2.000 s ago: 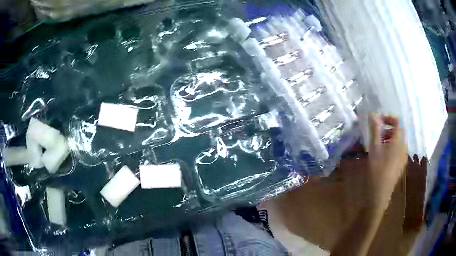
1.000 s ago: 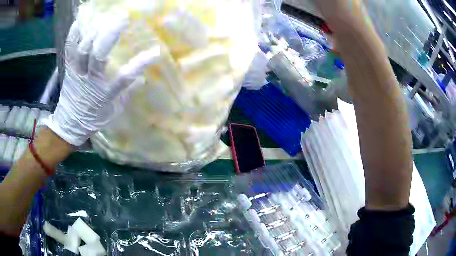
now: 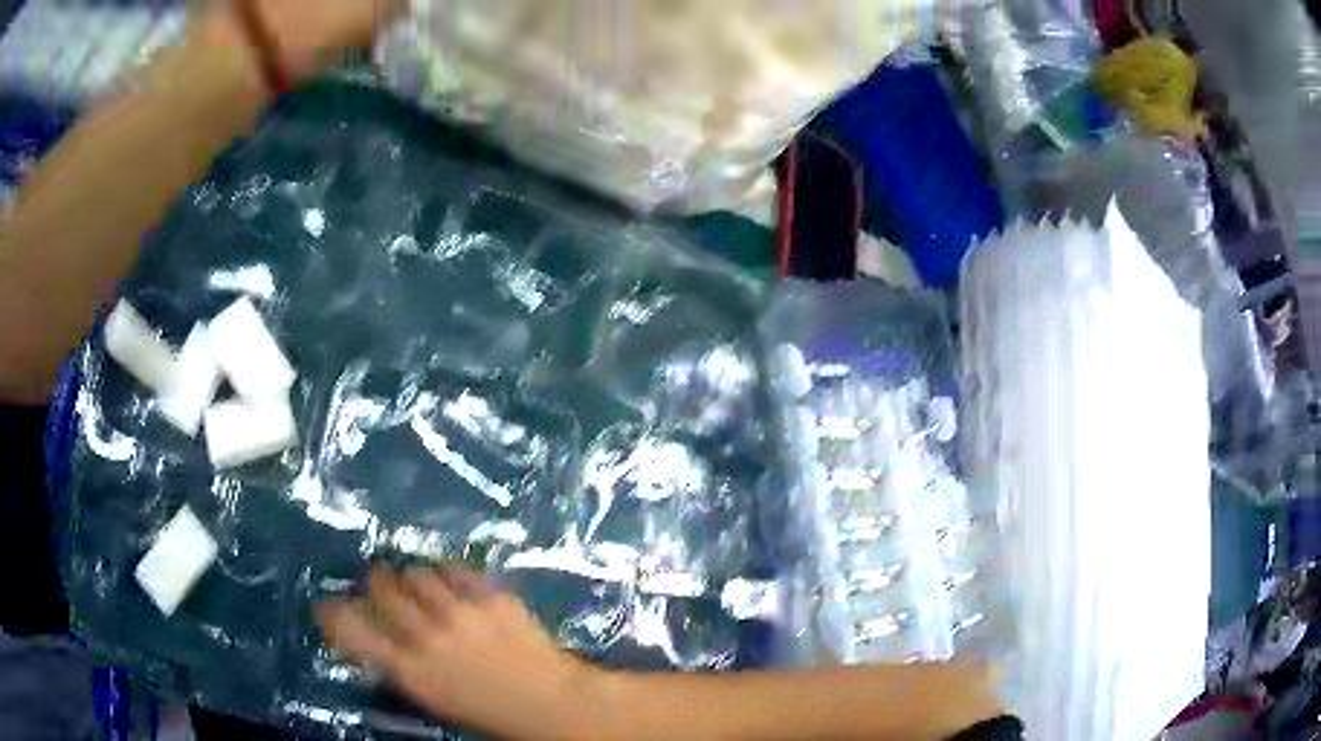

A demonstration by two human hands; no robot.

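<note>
A large clear tray (image 3: pixel 580 311) with moulded pockets lies across the middle. Several small white blocks (image 3: pixel 249 432) lie in a loose group at its left, with a single white block (image 3: pixel 177 562) below them. My bare right hand (image 3: pixel 435 637) is palm down over the tray's near part, blurred; anything under its fingers is hidden. My left arm reaches up at the top left; only the wrist part of my left hand (image 3: pixel 330 32) shows, cut off by the top edge. A bulging bag of cream-white pieces (image 3: pixel 652 102) stands beyond the tray, also cut off.
A tray of rod parts (image 3: pixel 869 507) lies right of the large tray. Beside it is a tall stack of white sheets (image 3: pixel 1101 478) with zigzag edges. A dark phone with a red edge (image 3: pixel 820 210) and a blue basket (image 3: pixel 920 167) lie behind. Crumpled clear plastic (image 3: pixel 1145 203) is at the right.
The bag sits higher in view, and my gloved left hand has left the picture beyond the wrist. My right hand has come down from the top right to the tray. A block now lies apart.
</note>
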